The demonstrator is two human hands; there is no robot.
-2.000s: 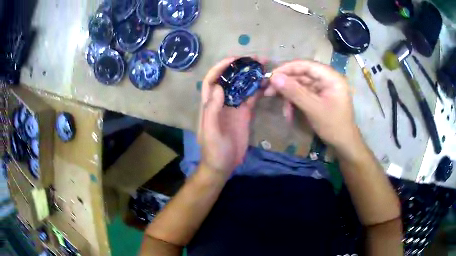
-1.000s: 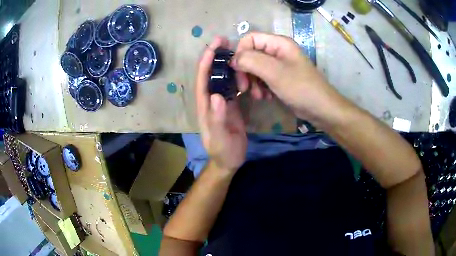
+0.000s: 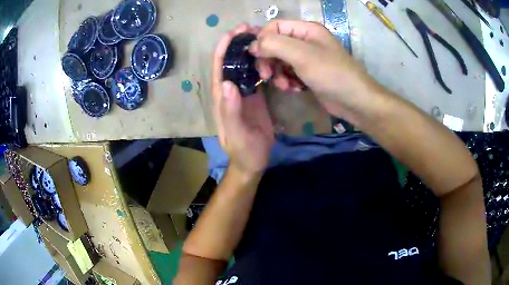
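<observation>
My left hand (image 3: 241,122) holds a round black housing (image 3: 239,65) upright on its edge, with the palm and thumb around its left and lower side. My right hand (image 3: 301,61) is at the housing's right side, its thumb and fingertips pinched against the upper right rim. A small yellowish tip (image 3: 260,82) shows between the housing and the right fingers; what it belongs to is hidden. The inside of the housing and whatever the right fingertips pinch cannot be made out.
Black disc covers (image 3: 149,57) are piled at upper left. At right lie a thin yellow-handled tool (image 3: 383,16), black pliers (image 3: 435,47) and a long dark handle (image 3: 471,45). A small white ring (image 3: 272,12) lies beyond the hands. Cardboard boxes (image 3: 70,195) with discs stand at lower left.
The housing has turned from showing its blue speckled face to showing its black side. The right hand has closed in against its rim. The camera view has shifted, so the bench tools sit higher.
</observation>
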